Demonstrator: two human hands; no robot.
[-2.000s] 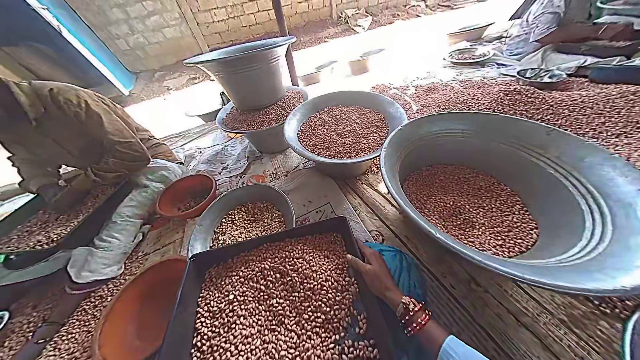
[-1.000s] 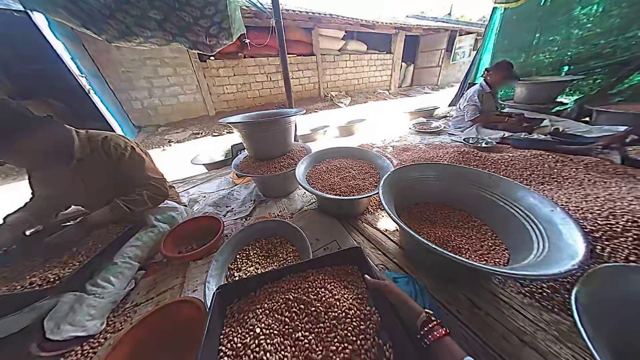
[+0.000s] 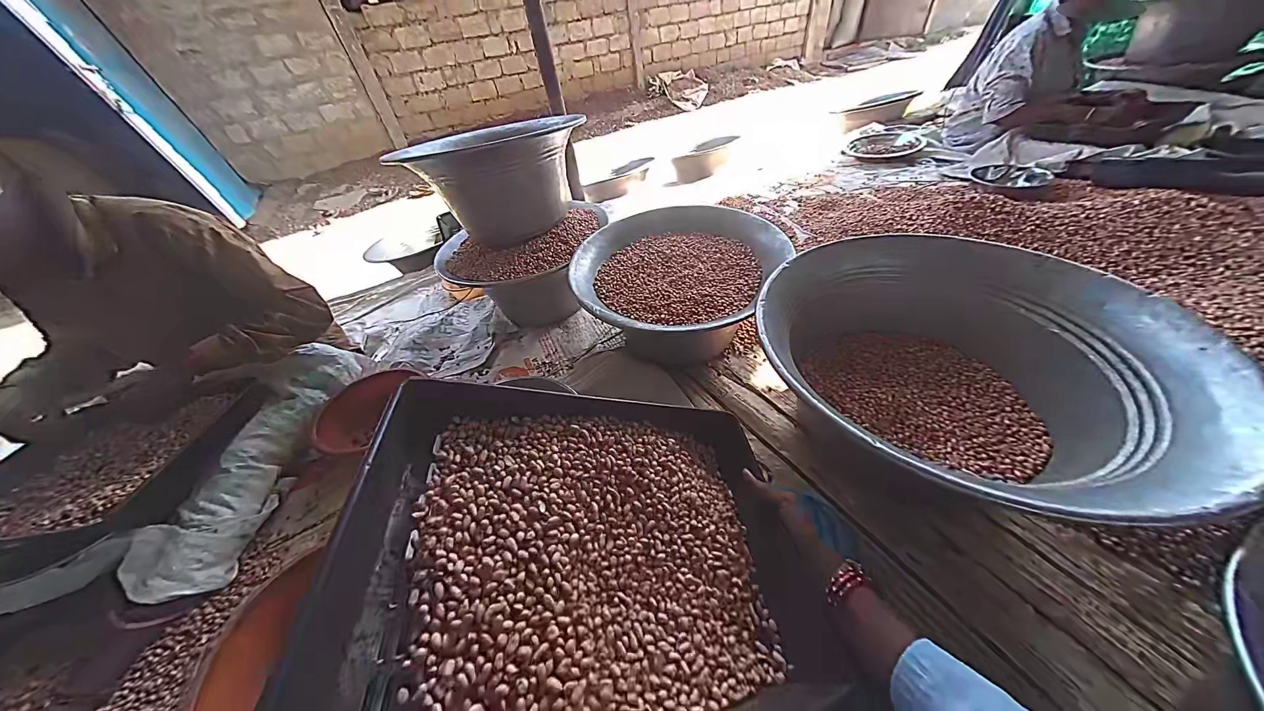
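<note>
A dark rectangular tray (image 3: 726,427) heaped with reddish-brown nuts (image 3: 583,563) fills the lower middle of the view. My right hand (image 3: 790,513), with red bangles at the wrist, grips the tray's right side; its thumb lies at the rim and its other fingers are mostly hidden. My left hand does not show. Close beyond the tray, the rim of a metal bowl (image 3: 533,385) is mostly covered by it. To the right stands a wide metal basin (image 3: 987,286) partly filled with nuts.
Ahead are a metal basin of nuts (image 3: 681,341) and a metal tub (image 3: 494,188) standing on another nut-filled basin (image 3: 538,301). An orange bowl (image 3: 346,410) sits left of the tray. One person (image 3: 188,267) works at the left, another (image 3: 1022,79) sits far right beside spread nuts (image 3: 1136,237).
The tray is raised and moved forward, now covering most of the metal bowl of nuts that showed beyond it earlier. My right hand still holds its right side. The view has tilted down again.
</note>
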